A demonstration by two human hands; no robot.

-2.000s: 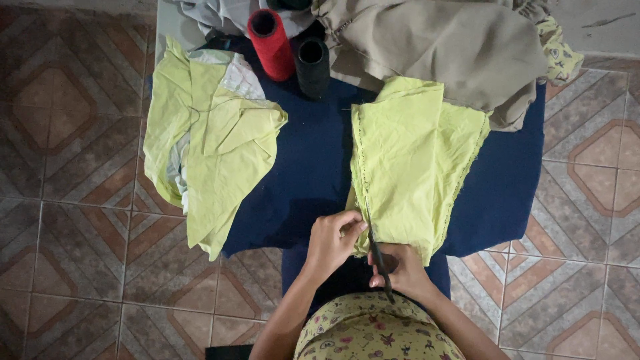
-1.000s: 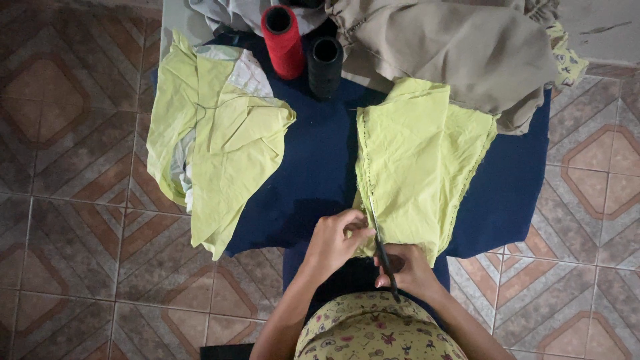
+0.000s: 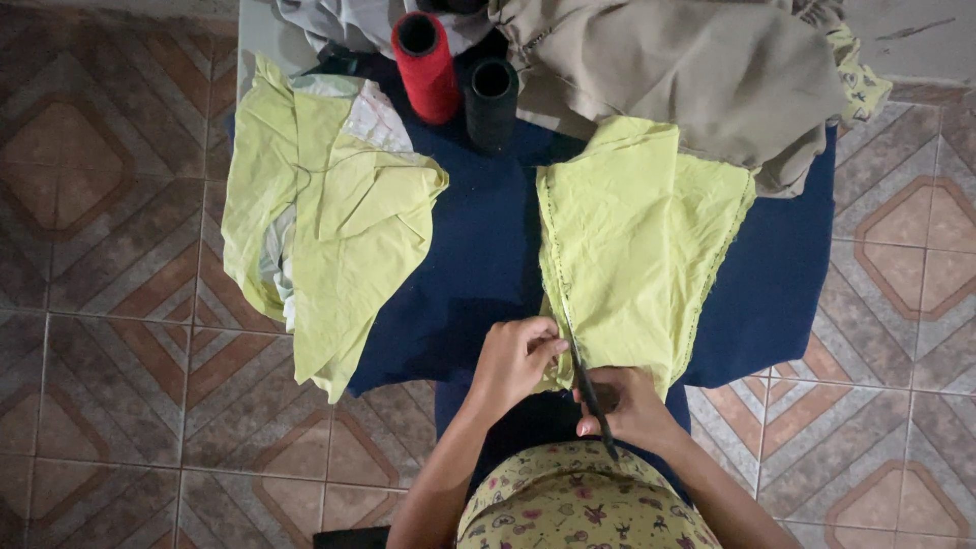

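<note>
A piece of yellow-green fabric (image 3: 633, 252) with stitched side edges lies over dark blue cloth (image 3: 480, 267). My left hand (image 3: 522, 354) pinches its lower left edge between thumb and fingers. In my right hand (image 3: 621, 404) are scissors (image 3: 587, 389) with dark handles; their narrow blades point up along the fabric's left seam, close to my left fingertips. How far apart the blades are cannot be told. Part of the right hand's grip is hidden behind the handle and the cloth. Another yellow-green fabric piece (image 3: 335, 252), crumpled with whitish parts, lies at the left.
A red thread cone (image 3: 431, 76) and a black thread cone (image 3: 492, 110) stand at the back. Beige gathered fabric (image 3: 686, 69) is heaped at the back right, and grey fabric (image 3: 335, 23) at the back left. Patterned tile floor (image 3: 114, 381) surrounds the work surface.
</note>
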